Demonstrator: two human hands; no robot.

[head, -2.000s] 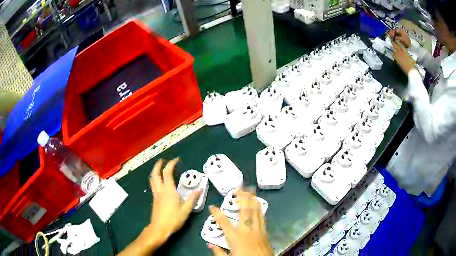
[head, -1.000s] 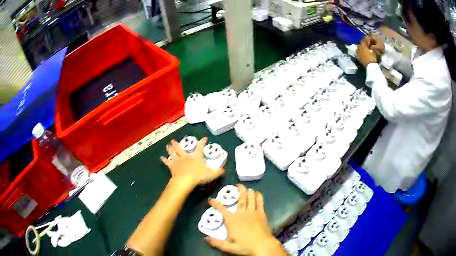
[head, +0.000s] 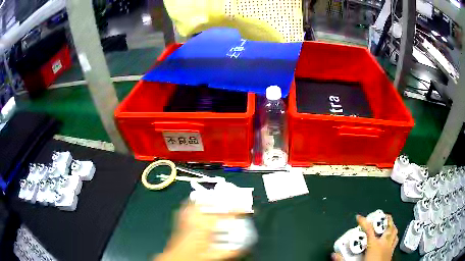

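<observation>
My left hand (head: 191,232) is blurred at the bottom centre, with a blurred white adapter (head: 235,233) at its fingers. My right hand (head: 380,243) is at the lower right, its fingers around two white outlet adapters (head: 352,241) that lie pins up on the green mat. The hand is cut off by the bottom edge. A crumpled white heap (head: 224,196) lies just beyond my left hand, partly hidden by it.
Two red crates (head: 209,148) stand at the back, a blue sheet (head: 224,58) over the left one, a clear bottle (head: 274,130) between them. A tape roll (head: 159,175) and white square pad (head: 285,185) lie in front. Adapters stand on the black mat (head: 102,214) and in rows (head: 438,204) at right.
The view has swung left, bringing both crates and the black mat into sight. My left hand has moved away from my right hand, with a white adapter at its fingers.
</observation>
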